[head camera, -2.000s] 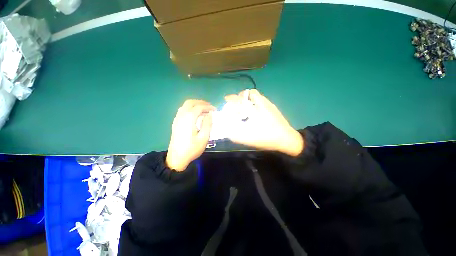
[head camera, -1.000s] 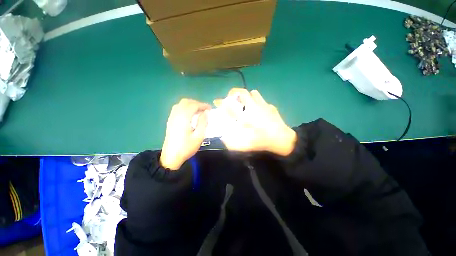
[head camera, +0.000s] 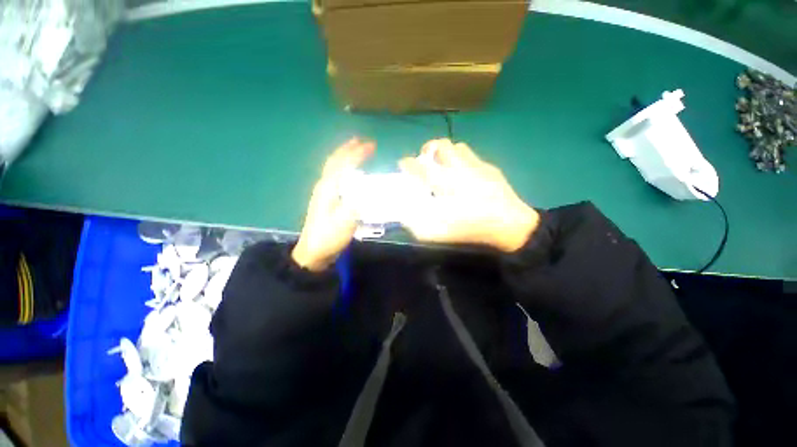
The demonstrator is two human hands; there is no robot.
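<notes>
A white housing body (head camera: 383, 199) is held in front of me at the bench edge, so overexposed that its details are lost. My left hand (head camera: 334, 208) is at its left side, fingers pointing up. My right hand (head camera: 467, 199) is closed around its right part. A thin black cable lead (head camera: 449, 125) runs up from my right hand toward the cartons. Whether the housing is open or closed cannot be told through the glare.
Stacked cardboard boxes (head camera: 419, 52) stand ahead. A white unit with a black cord (head camera: 668, 150) lies right, near a dark heap of small components (head camera: 767, 120). A plastic bag (head camera: 52, 52) is far left. A blue parts bin (head camera: 92, 323) with white covers (head camera: 179, 323) is below left.
The white unit with its cord, absent two seconds ago, lies on the right. My left hand's fingers are raised and straighter. The view has shifted, and both hands stay at the housing.
</notes>
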